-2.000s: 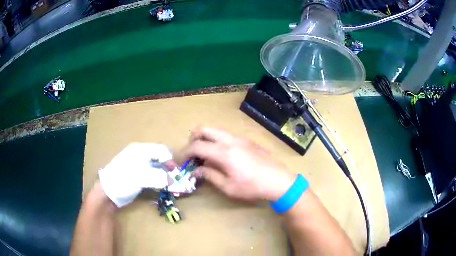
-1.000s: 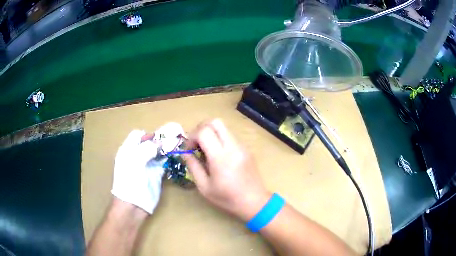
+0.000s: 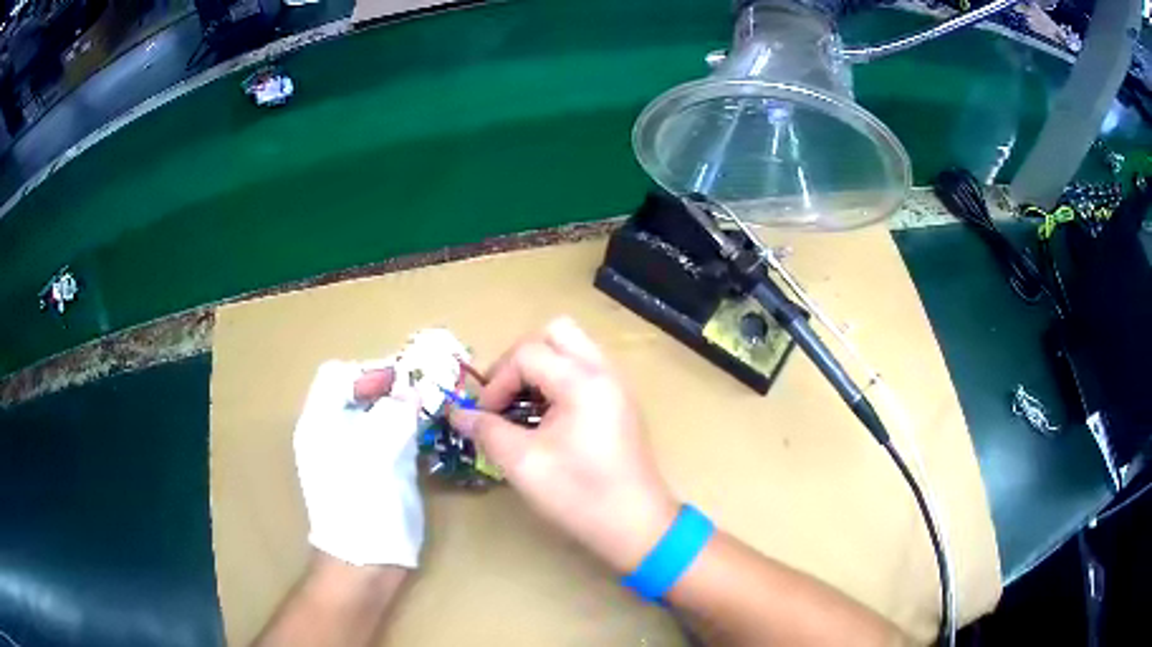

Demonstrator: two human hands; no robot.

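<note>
My left hand (image 3: 360, 461), in a white glove with a bare fingertip showing, holds a white plastic housing (image 3: 431, 363) over the tan mat. My bare right hand (image 3: 569, 442), with a blue wristband, is at the housing's right side and pinches a blue lead wire (image 3: 460, 399) between thumb and finger. A red wire shows just above it. A circuit board (image 3: 457, 458) with dark, blue and yellow-green parts hangs below the housing, partly hidden by my right hand. Small dark ends show by my right fingers, blurred.
The soldering iron (image 3: 821, 360) rests in its black stand (image 3: 670, 272), with a yellowish sponge (image 3: 748, 331). A clear extractor funnel (image 3: 773, 152) hangs above. Unit assemblies lie on the green belt, one at back left (image 3: 269, 87). A black cable and pale wire bundle (image 3: 1033, 410) lie right.
Both hands first shifted and turned the housing, bringing the board beneath it. Since then my right fingers have closed in on the blue wire near the housing. The belt assemblies have moved left.
</note>
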